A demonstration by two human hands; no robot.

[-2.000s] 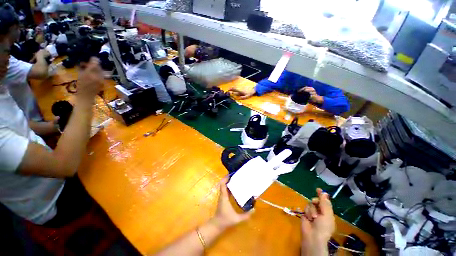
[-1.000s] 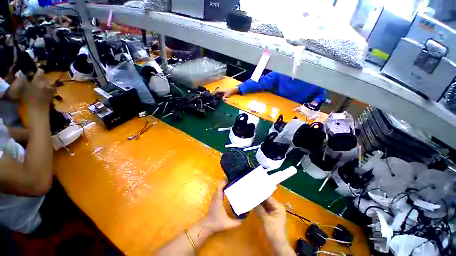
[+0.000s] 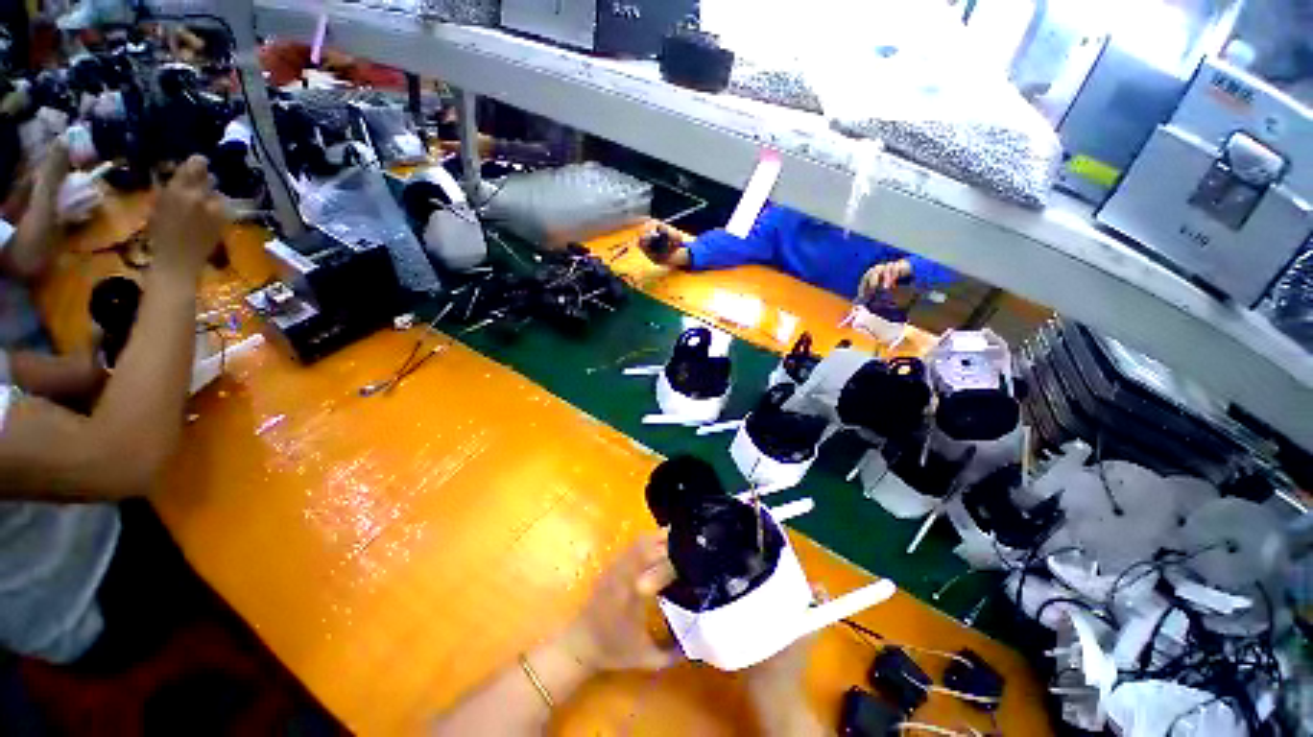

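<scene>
A white camera housing with a black inside and a black round head is held over the orange bench near the front. A white antenna sticks out of it to the right. My left hand is blurred and grips the housing from its left side. My right hand is below the housing, mostly hidden by it and cut off by the bottom edge; its fingers cannot be made out.
Small black modules lie at the lower right. White-and-black units stand on the green strip. White covers and black cables are heaped at right. A grey shelf crosses above. People work at left and opposite.
The housing has turned so its black inside now faces up. My right hand has come from the right, away from a thin lead, to under the housing.
</scene>
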